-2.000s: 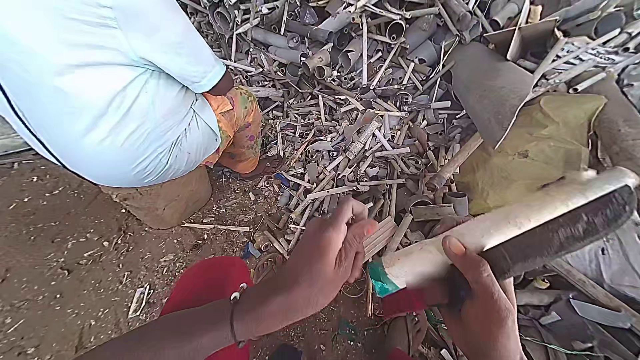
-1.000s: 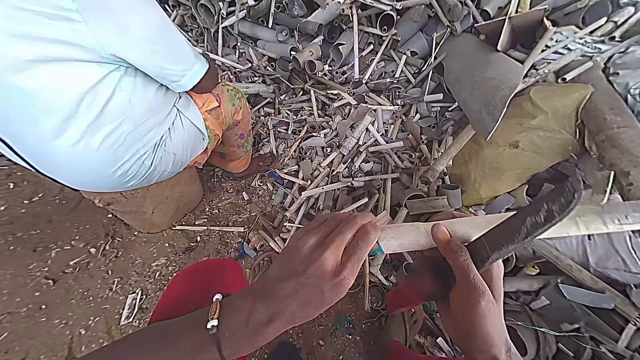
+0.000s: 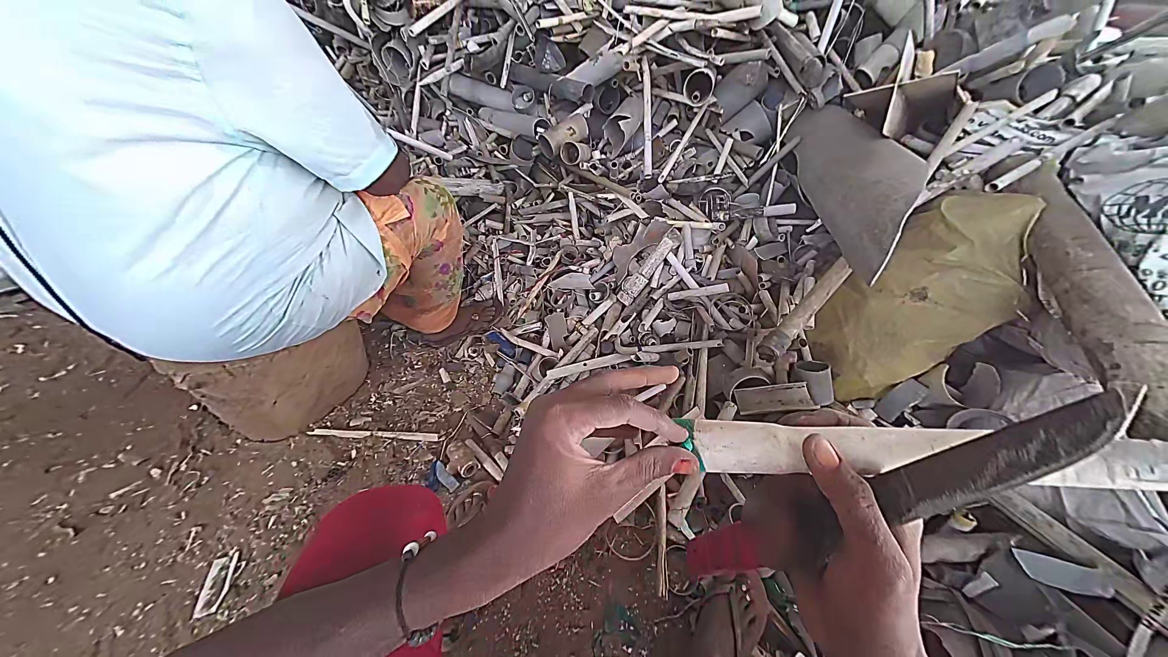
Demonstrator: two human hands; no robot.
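Note:
A long pale plastic pipe or strip [image 3: 757, 445] lies crosswise in front of me, with green material [image 3: 689, 440] around its left end. My left hand [image 3: 593, 456] has its thumb and fingertips pinched at that green end; the other fingers are spread. With my right hand [image 3: 858, 538] I hold a large dark curved blade [image 3: 1004, 461] and the pale piece together, thumb on top. The blade crosses over the piece toward the upper right. The blade's handle is blurred and partly hidden by my right hand.
A person in a light blue shirt [image 3: 182, 182] sits on a stump-like block [image 3: 274, 383] at the left. Heaped pipe offcuts [image 3: 630, 228] fill the middle and back. A yellowish sheet [image 3: 940, 292], a grey curved piece [image 3: 858, 182] and a thick pipe [image 3: 1095, 274] lie at the right.
The fingers of my left hand were over the end of the pale piece a second ago and are now spread, with the green material showing at the fingertips. The blade has tilted lower.

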